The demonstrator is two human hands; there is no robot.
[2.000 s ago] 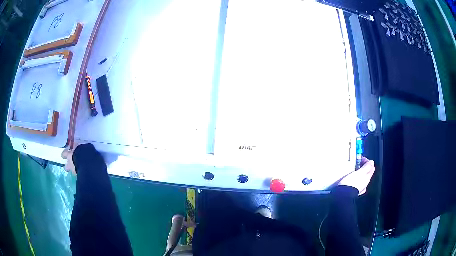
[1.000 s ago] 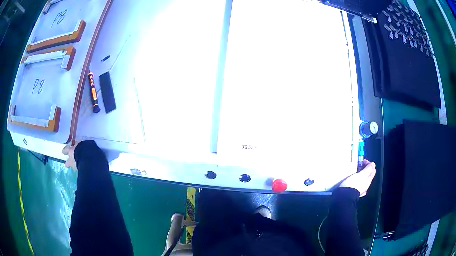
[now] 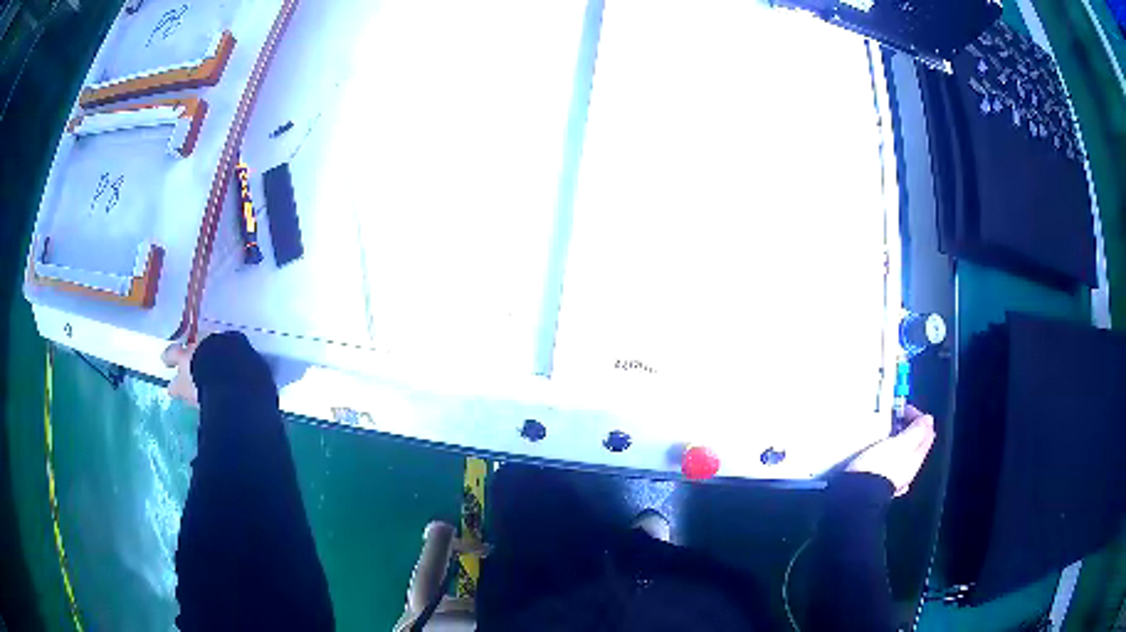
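Note:
The white machine table [image 3: 432, 390] fills the middle, its surface washed out by glare. A pale bluish strip [image 3: 571, 198] runs up it between two bright white areas. My left hand [image 3: 183, 372] is at the table's front left edge, mostly hidden by its dark sleeve. My right hand [image 3: 904, 454] is at the front right corner, just below a blue air fitting [image 3: 915, 331] with a round silvery top. Its fingertips are close to the fitting's lower part; contact is unclear. No held object shows in either hand.
Dark buttons [image 3: 616, 441] and a red emergency stop [image 3: 700, 462] line the front edge. An orange and black tool [image 3: 250, 212] lies beside a black block [image 3: 283, 215]. P8 plates [image 3: 109, 191] are left, black foam sheets [image 3: 1056, 432] and a parts tray [image 3: 1022, 93] right.
The camera view has shifted and tilted slightly, so the table appears a little further right. Both hands stay at their corners of the table.

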